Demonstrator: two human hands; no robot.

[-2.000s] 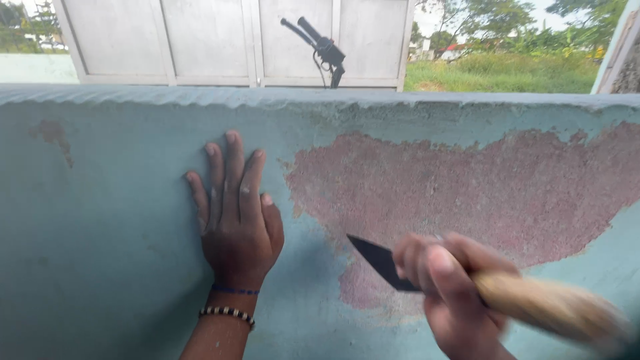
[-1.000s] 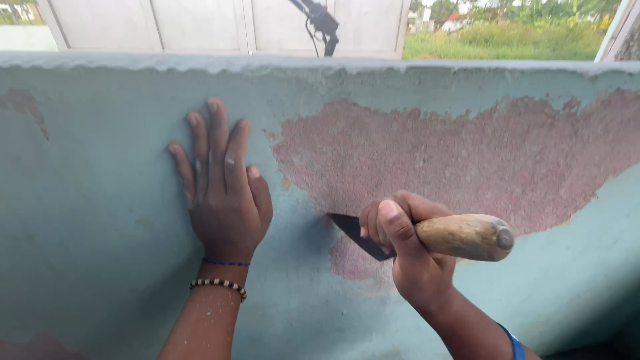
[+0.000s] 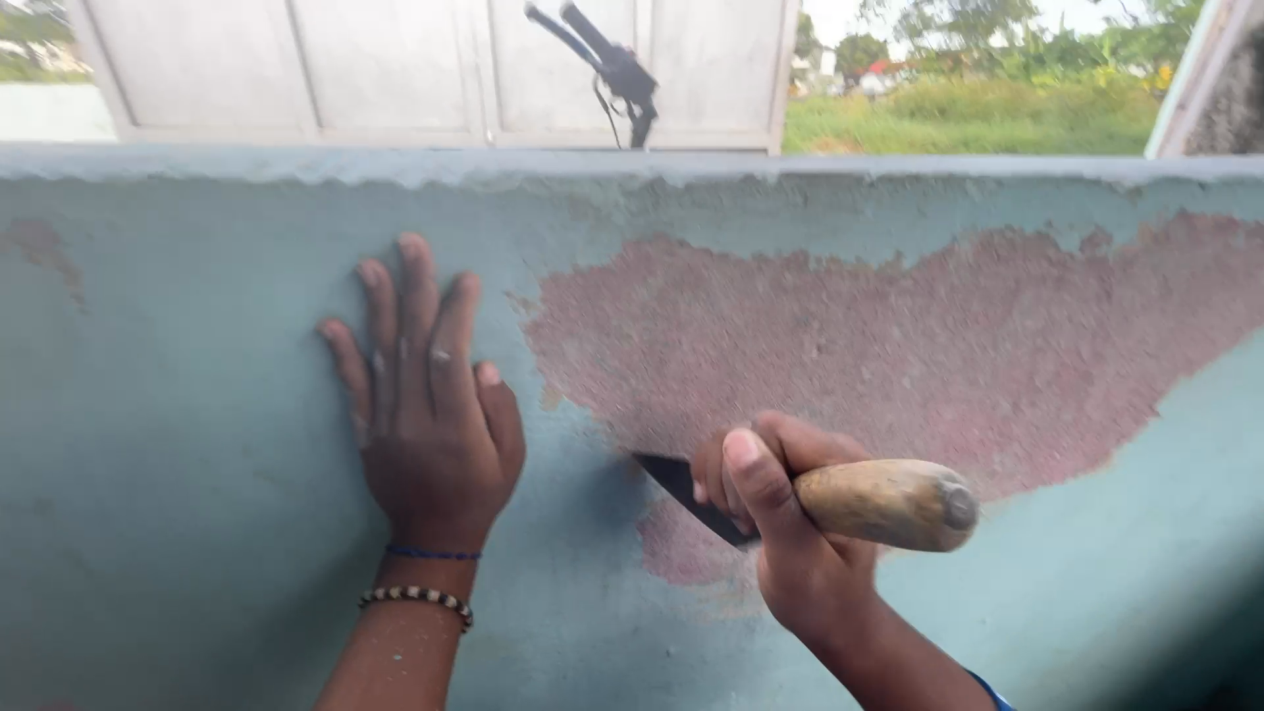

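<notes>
My left hand (image 3: 439,434) lies flat on the blue-painted wall (image 3: 197,415), fingers spread and pointing up, left of a bare pinkish patch (image 3: 839,346). In my right hand (image 3: 790,513) is a trowel with a wooden handle (image 3: 884,504); the handle's butt points right. Its dark metal blade (image 3: 691,499) points up and left, with the tip at the patch's lower left edge. My fingers hide part of the blade. A smaller pink patch (image 3: 686,543) shows just below the blade.
The wall's top edge (image 3: 395,165) runs across the view. Behind it stand a pale panelled metal gate (image 3: 385,69) and a dark device on a stand (image 3: 627,79), its kind unclear. Grass (image 3: 948,118) and trees lie beyond, with a post at the upper right.
The trowel, blurred and farther right of my left hand two seconds ago, has moved left, and its blade now meets the patch's edge. My left hand stays flat on the wall.
</notes>
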